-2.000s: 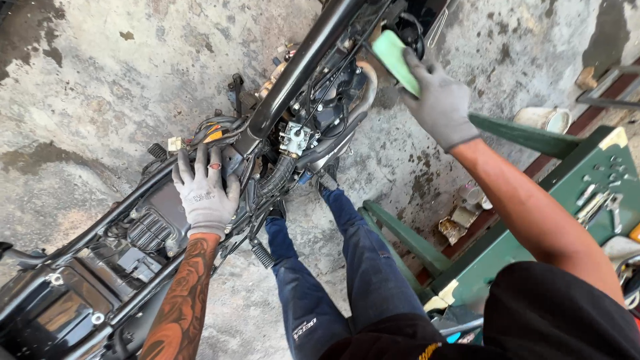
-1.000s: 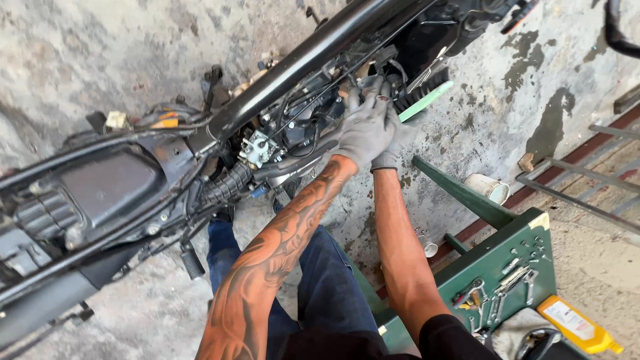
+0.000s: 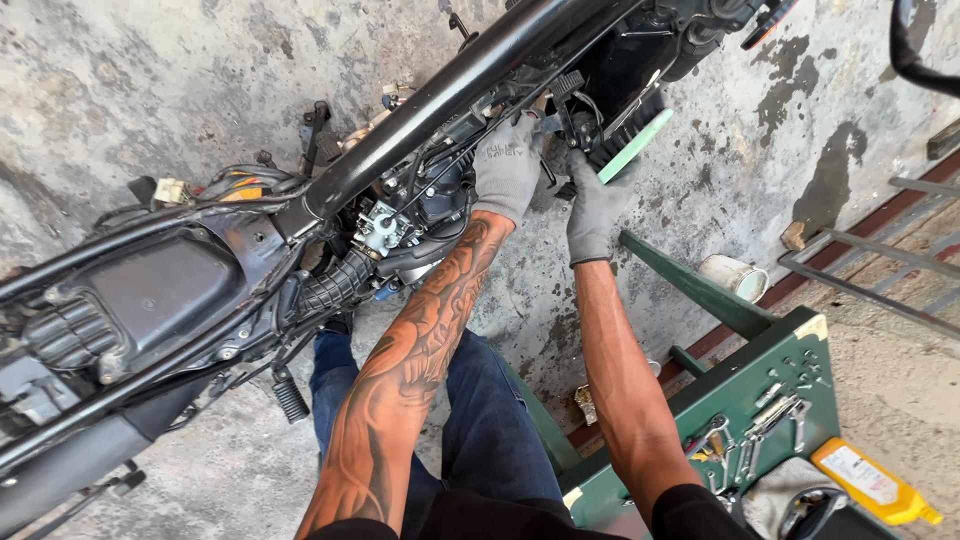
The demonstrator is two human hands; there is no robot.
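A stripped motorcycle frame (image 3: pixel 420 105) runs diagonally across the view. My left hand (image 3: pixel 510 165), in a grey glove, reaches in beside the engine (image 3: pixel 439 191); its fingertips are partly hidden behind cables and a dark part, so its grip cannot be told. My right hand (image 3: pixel 596 202), also gloved, is closed around a brush (image 3: pixel 636 146) with a light green back and black bristles. The bristles face the black parts at the front of the motorcycle. The carburetor (image 3: pixel 379 229) and a ribbed rubber intake hose (image 3: pixel 337 283) lie left of my left forearm.
At lower right stands a green metal table (image 3: pixel 787 337) with wrenches (image 3: pixel 799 424), small bolts, a cloth (image 3: pixel 787 480) and a yellow oil bottle (image 3: pixel 862 480). A paint can (image 3: pixel 735 277) lies near its leg. Metal bars (image 3: pixel 877 247) are at the right. A footpeg (image 3: pixel 290 397) sticks out below the frame.
My left hand has moved from the seat area of the frame to beside the engine. The brush, earlier raised in my right hand, is now low by the motorcycle's front. The view has shifted.
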